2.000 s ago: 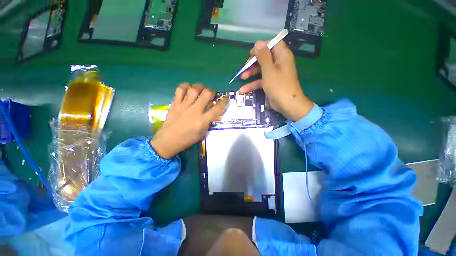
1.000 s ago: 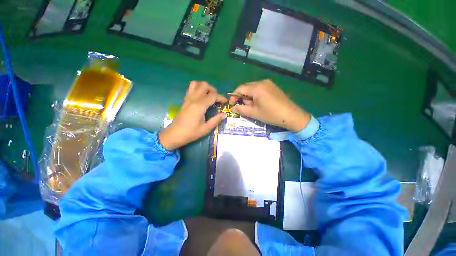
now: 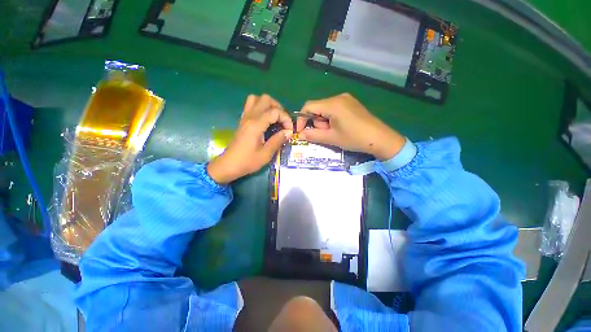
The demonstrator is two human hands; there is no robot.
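The opened tablet (image 3: 320,211) lies in front of me, its silver-white panel facing up and its circuit board (image 3: 317,157) at the top end, partly under my hands. My left hand (image 3: 254,138) is at the board's upper left, thumb and fingertips pinched close to a small gold flex piece (image 3: 296,138). My right hand (image 3: 348,127) meets it there from the right and holds the tweezers (image 3: 310,115), mostly hidden in its fingers. Whether my left fingertips grip the gold piece cannot be told. A pale blue strap (image 3: 404,156) is on my right wrist.
Amber film sheets (image 3: 111,111) in a clear bag (image 3: 87,194) lie at left. A yellow-green patch (image 3: 221,141) is beside my left hand. Other opened tablets (image 3: 379,45) lie along the back. A white sheet (image 3: 385,260) and another clear bag (image 3: 560,217) are at right. A blue cord runs at far left.
Since two seconds ago, my right hand has lowered to the board's top edge and the tweezers have turned from raised to nearly flat. Both hands' fingertips have come together. The back tablets appear shifted right.
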